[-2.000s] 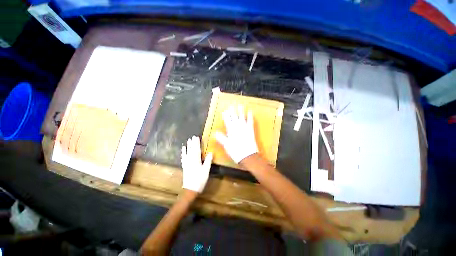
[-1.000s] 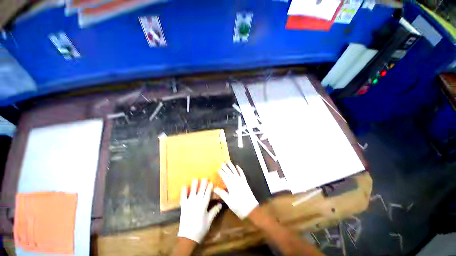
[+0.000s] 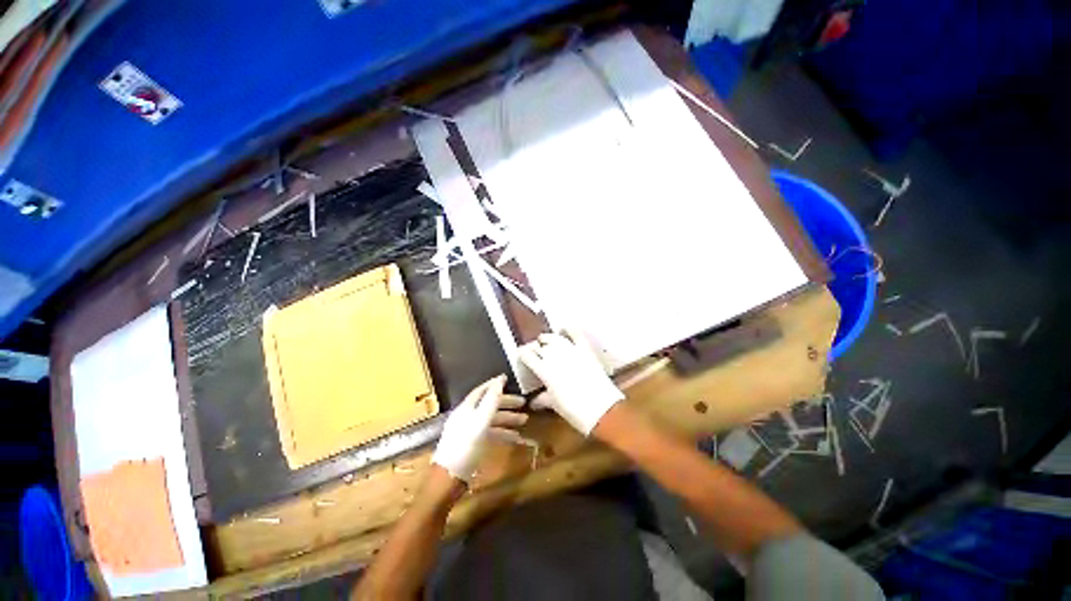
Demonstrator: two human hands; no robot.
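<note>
The tan-yellow steel rule die (image 3: 349, 366) lies flat on the black scored cutting pad (image 3: 229, 352), with no hand on it. White sheet stock (image 3: 640, 211) lies to its right. My gloved right hand (image 3: 570, 373) is at the near left corner of this stock, over narrow white strips; its fingertips are bent down and I cannot tell whether they grip anything. My gloved left hand (image 3: 476, 432) is just left of it, at the pad's near edge, fingers apart and holding nothing.
White offcut strips (image 3: 444, 252) lie between die and stock, and more on the floor. An orange sheet (image 3: 129, 517) lies on a white sheet (image 3: 129, 393) at the left. A blue bin (image 3: 840, 252) stands right, another (image 3: 47, 546) left. The blue press beam (image 3: 235, 106) crosses behind.
Both hands have left the die and moved right to the near left corner of the white stock. The view has swung right, bringing the right bin into sight.
</note>
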